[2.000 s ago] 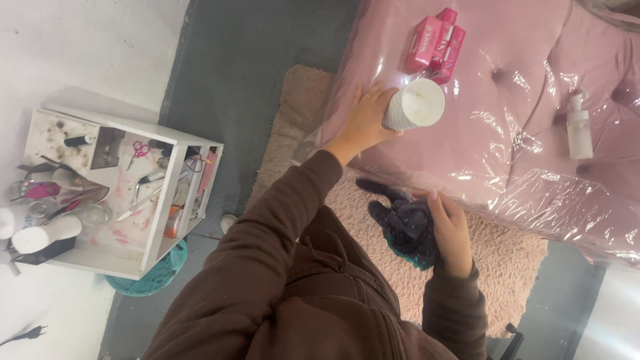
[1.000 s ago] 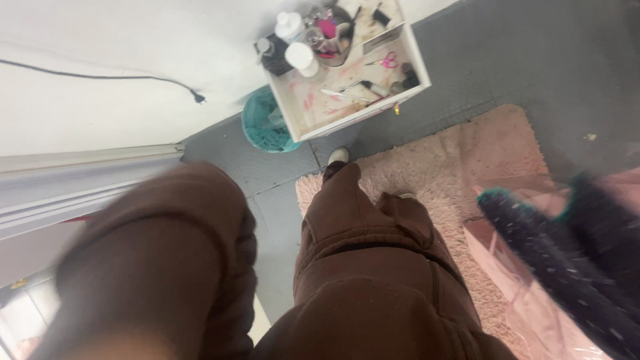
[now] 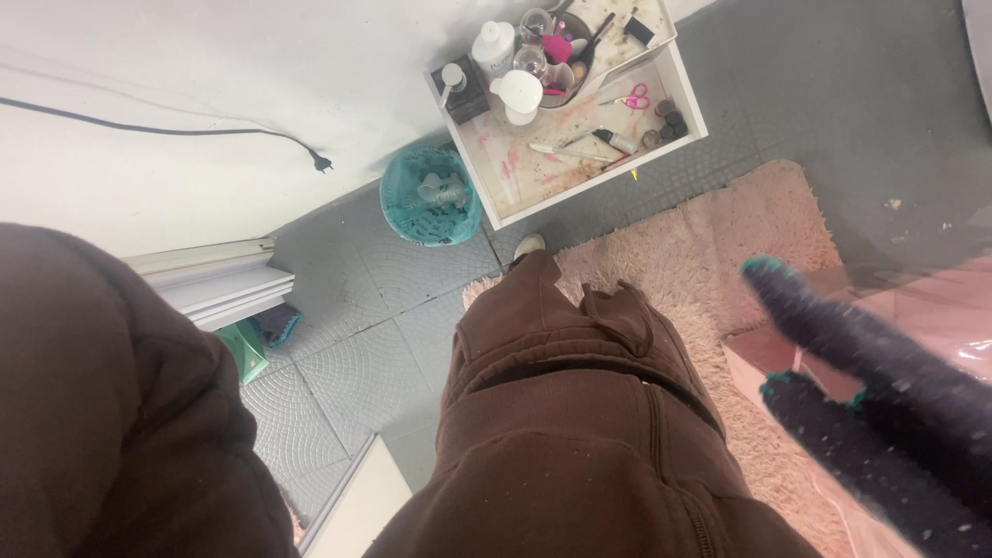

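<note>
Neither my left hand nor my right hand shows; a brown sleeve [image 3: 101, 387] fills the left side, its hand out of view. At the right, a dark fuzzy fabric item with teal edging [image 3: 868, 341] hangs close to the camera in two long, blurred parts; what holds it is hidden. Past my brown trousers [image 3: 511, 310] stands a white trolley [image 3: 504, 221]. Its tray carries pink-handled scissors [image 3: 637, 96], a white pen-like tool [image 3: 570, 152] and small dark-capped bottles. Beside them are a white bottle [image 3: 494, 46], a white cup-like container [image 3: 521, 94] and a black pump dispenser [image 3: 465, 101].
A teal-lined waste bin [image 3: 395, 205] stands by the trolley. A pink shaggy rug [image 3: 697, 240] lies on grey floor tiles, beside a plastic-covered pink surface [image 3: 922, 310]. A black cable with a plug [image 3: 322, 161] hangs along the wall. White shelf-like boards [image 3: 248, 298] are at left.
The view has swung strongly toward the trolley and bin. Both hands, the white cup in my left hand and the pink boxes have left view. The dark fabric, earlier in my right hand, appears nearer the camera.
</note>
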